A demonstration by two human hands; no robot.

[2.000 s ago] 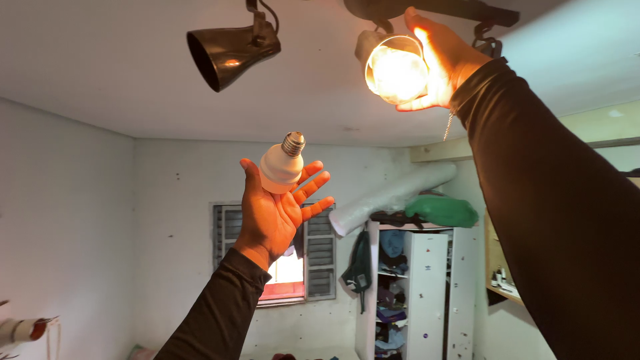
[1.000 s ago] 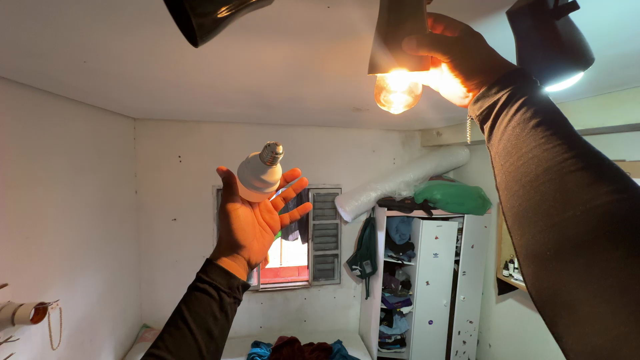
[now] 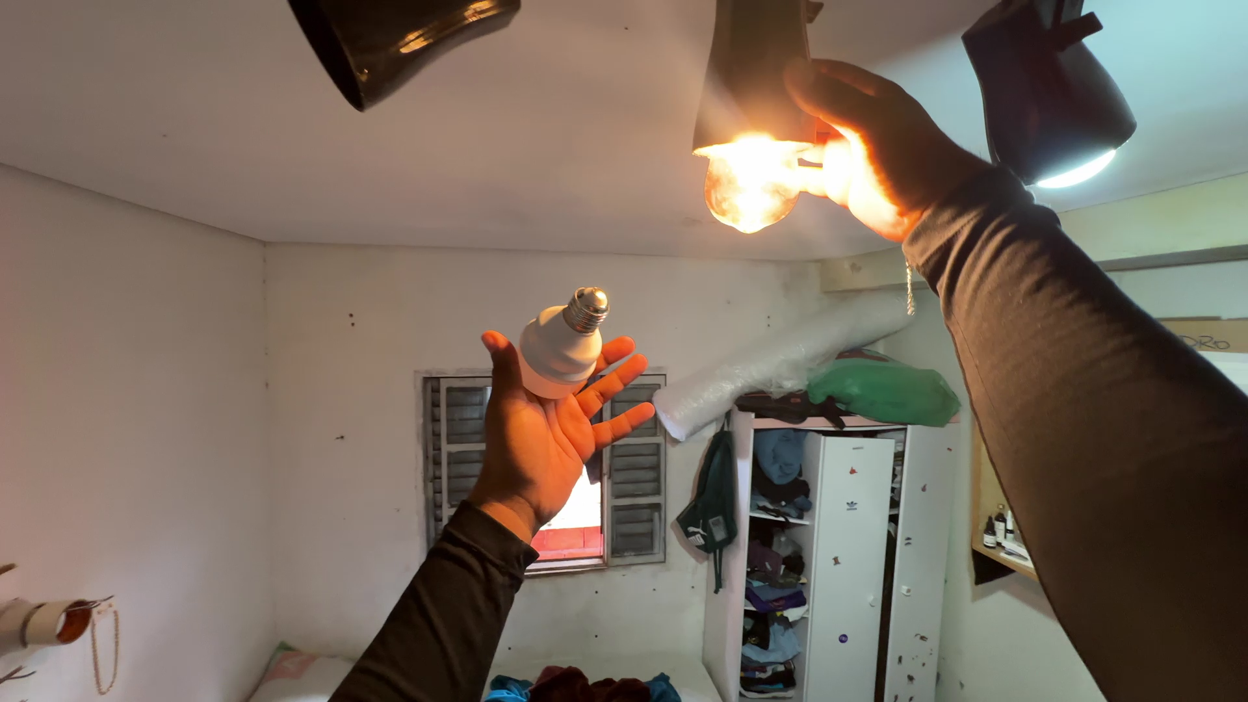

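On the palm and fingers of my left hand [image 3: 546,429] rests a white light bulb [image 3: 561,351], its metal screw base pointing up. My right hand [image 3: 868,146] is raised to the middle ceiling spotlight [image 3: 756,78], its thumb along the side of the dark shade and its other fingers partly lost in glare beside the glowing bulb. That lit clear bulb [image 3: 751,185] sticks out of the shade's lower opening. A second dark spotlight [image 3: 1048,97], lit white, hangs at the right. Another dark spotlight shade [image 3: 390,39] is at the upper left, its inside not visible.
A white wardrobe [image 3: 853,565] with clothes stands at the back right, topped by a bubble-wrap roll [image 3: 780,361] and a green bag [image 3: 882,388]. Behind my left hand is a shuttered window [image 3: 636,478]. Clothes [image 3: 585,685] lie on a bed below. A shelf [image 3: 1014,561] holds small bottles.
The middle spotlight was seen mouth-on two seconds ago; now its shade points downward, with my right hand still at it. My left hand still supports the white bulb. The view has shifted.
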